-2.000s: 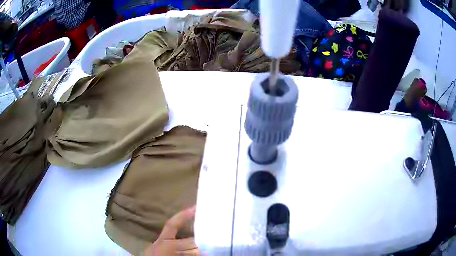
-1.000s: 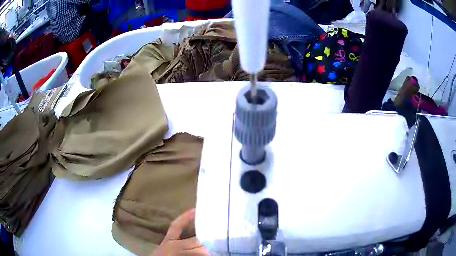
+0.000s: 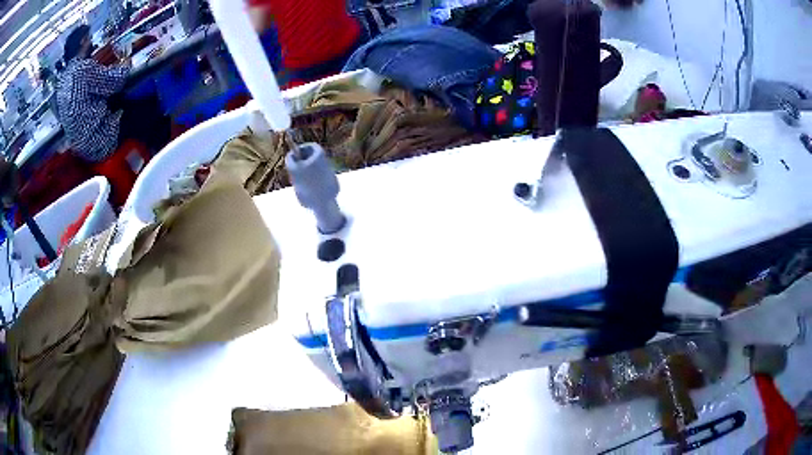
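Note:
The brown garment panel (image 3: pixel 320 430) lies on the white table at the bottom, its right part lit yellow under the machine head. The lockstitch machine head (image 3: pixel 445 240) covers the middle, with a blue stripe and a black band round it. The take-up lever guard (image 3: pixel 356 355) is on its front, and a grey ribbed knob (image 3: pixel 314 182) stands on top. The needle itself is hidden or cut off by the bottom edge. Neither of my hands is in view.
Stacked brown panels (image 3: pixel 200 267) bunch at table left. A white tub (image 3: pixel 169 164) behind holds brown work. A dark cloth roll (image 3: pixel 566 67) stands behind the machine. A clear plastic-wrapped bundle (image 3: pixel 614 378) and a red strip (image 3: pixel 775 413) lie right. People sit or stand beyond.
The view has swung right and down, showing the machine's front and more of its right side. The panel now appears lower in the picture. My left hand, earlier on the panel, is out of view.

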